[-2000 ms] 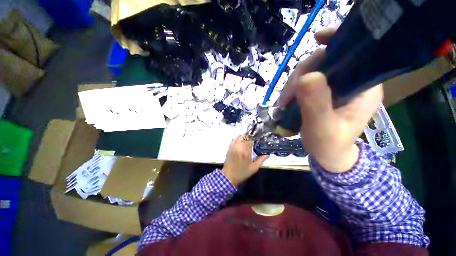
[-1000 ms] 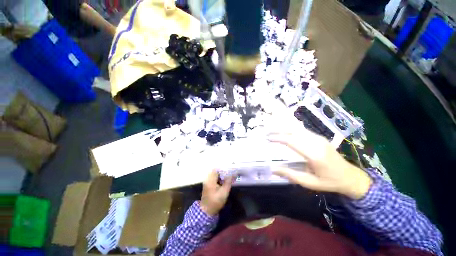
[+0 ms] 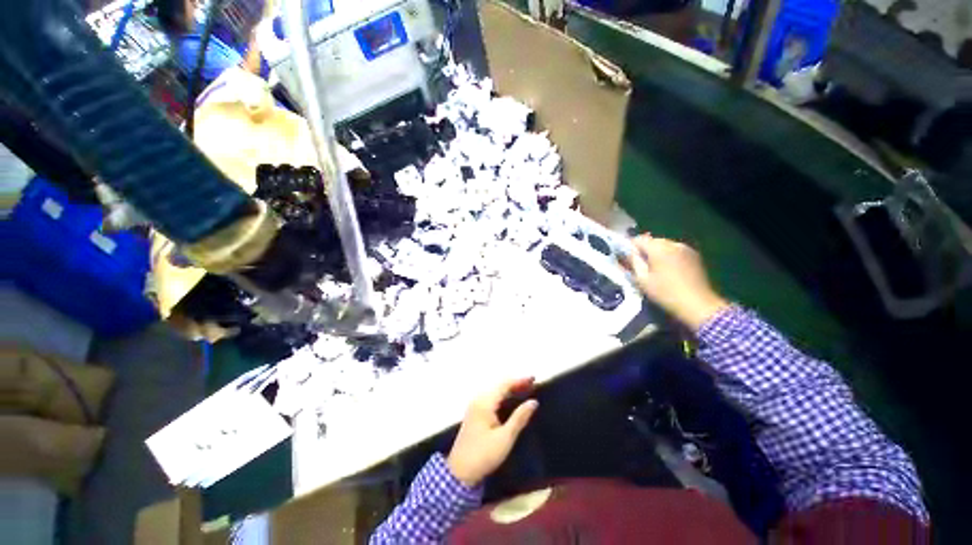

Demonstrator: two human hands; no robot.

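My left hand (image 3: pixel 490 431) is over the front edge of the pale board (image 3: pixel 458 378), empty, thumb and fingers apart. My right hand (image 3: pixel 674 279) is at the board's right side, fingertips at the end of a white frame (image 3: pixel 581 226) with round openings; whether it grips the frame cannot be told. A black triple housing (image 3: pixel 581 277) lies beside the frame. A large loose heap of white socket modules (image 3: pixel 469 229) covers the back of the board, with small black inserts (image 3: pixel 386 353) at its front. The power screwdriver (image 3: pixel 139 149) hangs at upper left, over the heap's left side.
A metal rod (image 3: pixel 333 170) crosses above the heap. Stacked white panels (image 3: pixel 219 434) lie at left, above an open carton. Black housings spill from the yellow sack (image 3: pixel 250 122). A cardboard sheet (image 3: pixel 570 112) stands behind. A blurred pale frame-like shape (image 3: pixel 911 250) is at far right.
The view has turned right. The white oblong unit has left both hands. My right hand has moved to the white frame at right; my left hand has opened. The screwdriver shows farther left.
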